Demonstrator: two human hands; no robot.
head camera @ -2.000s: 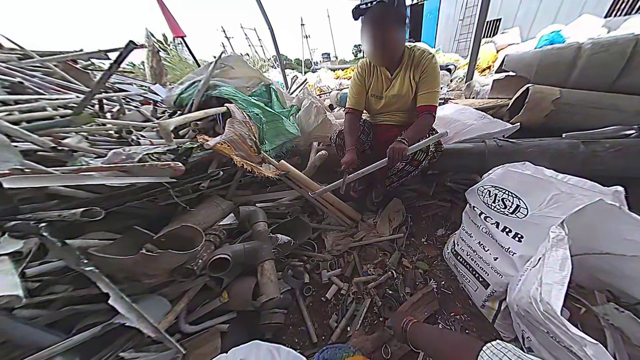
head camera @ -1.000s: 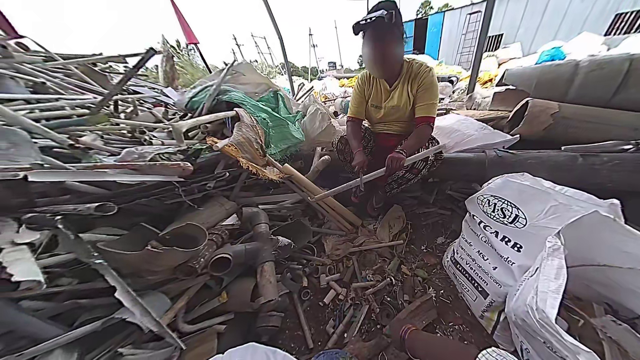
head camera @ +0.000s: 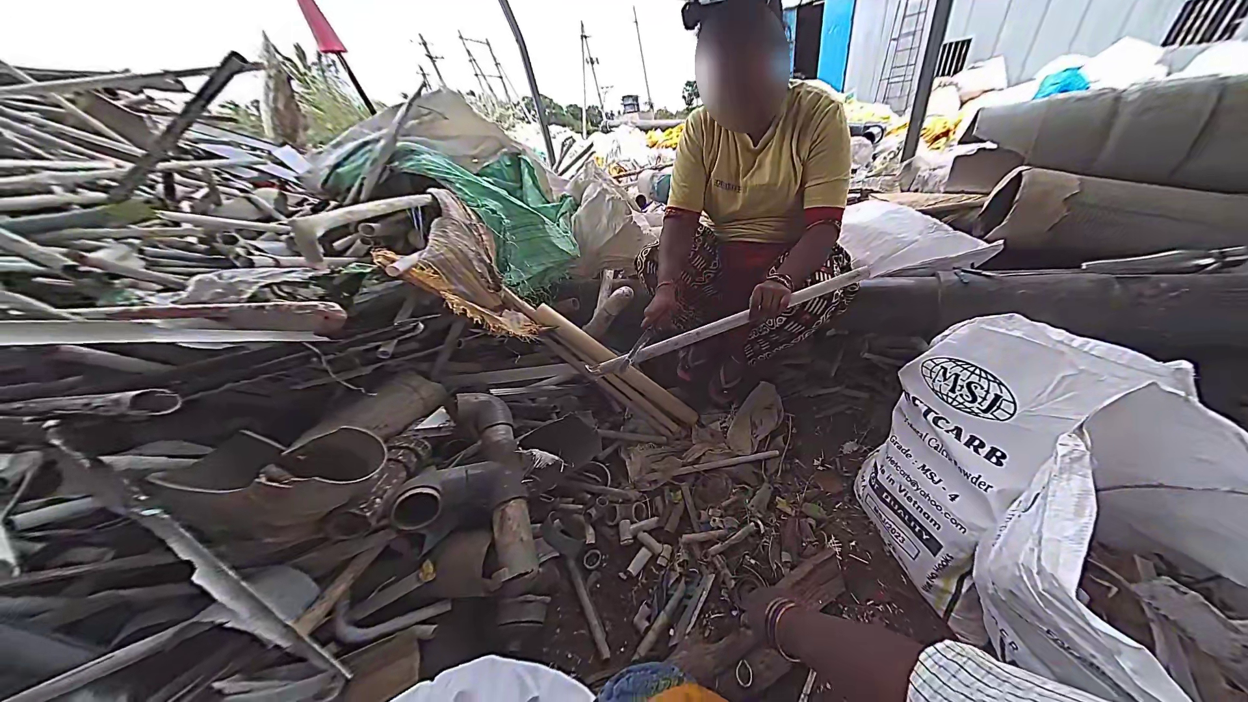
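Note:
My right hand (head camera: 756, 619), in the head view, reaches in from the lower right, with bangles at the wrist and a checked sleeve behind. It rests low by a rough brown piece (head camera: 814, 580); its fingers are dark and blurred, so its grip cannot be told. My left hand is out of view. Short cut pipe pieces (head camera: 643, 551) lie on the ground beyond my right hand, and a metal tool like a wrench (head camera: 582, 585) lies left of them. White cloth (head camera: 492, 682) and a patch of blue and orange cloth show at the bottom edge.
A co-worker in a yellow shirt (head camera: 765, 175) squats opposite, holding a long pale pipe (head camera: 741, 317) and a small tool against it. Heaped scrap pipes (head camera: 166, 229) and broken grey fittings (head camera: 492, 468) fill the left. A printed white sack (head camera: 936, 458) stands at the right.
The co-worker still holds the pale pipe. My right hand remains low among the scrap, and no plain change of its grip shows.

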